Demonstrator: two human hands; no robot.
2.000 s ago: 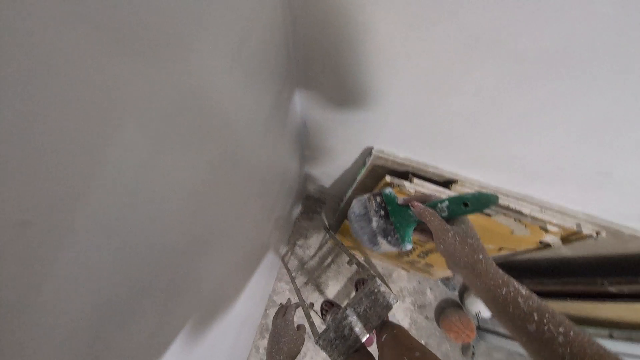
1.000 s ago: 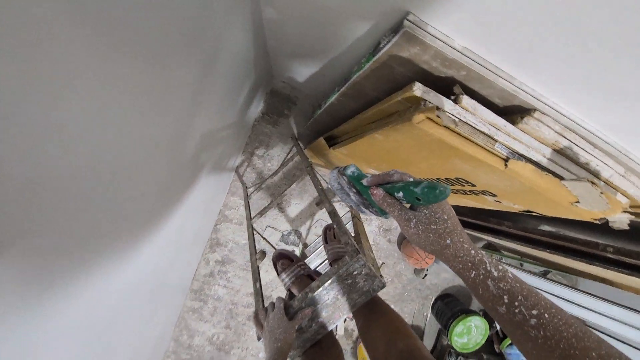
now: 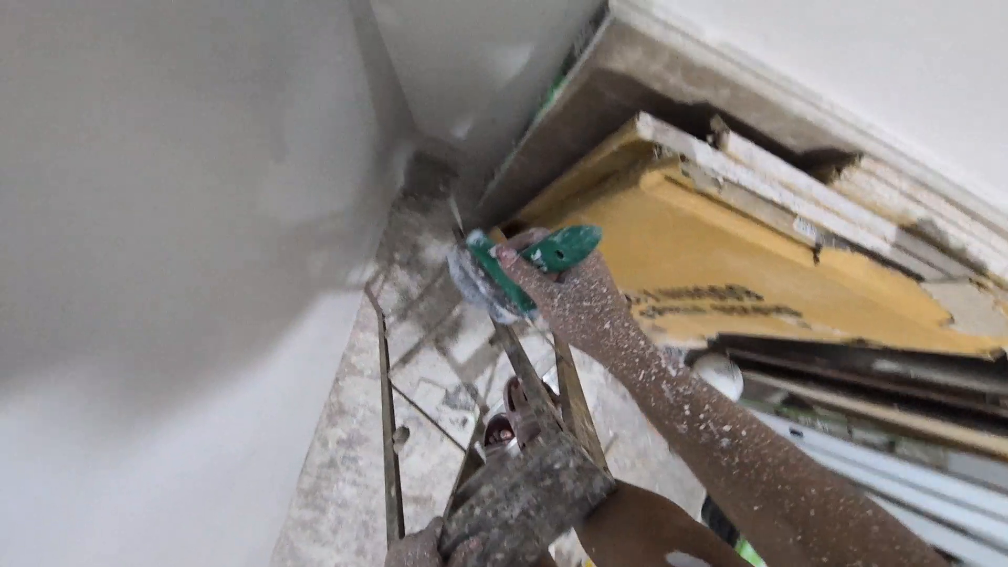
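Note:
My right hand (image 3: 555,279) grips the green plastic handle of a wide putty knife (image 3: 496,276), whose blade is coated with whitish compound. The tool is above a stepladder, and white specks cover the hand and forearm. Low in the view, my left hand (image 3: 417,545) lies at the edge of the stepladder's worn top step (image 3: 528,500), its fingers partly hidden by the frame edge. My sandalled feet (image 3: 512,417) show beneath, between the ladder's rails.
Yellow-faced boards (image 3: 748,268) and a grey board (image 3: 638,71) lean against the right wall. A smooth grey-white wall (image 3: 157,197) fills the left. White panels (image 3: 882,465) lie at the lower right, over a stained floor (image 3: 339,465).
My right hand has moved with the putty knife from over the yellow boards to above the ladder. My left hand, off the step at first, is now at its edge.

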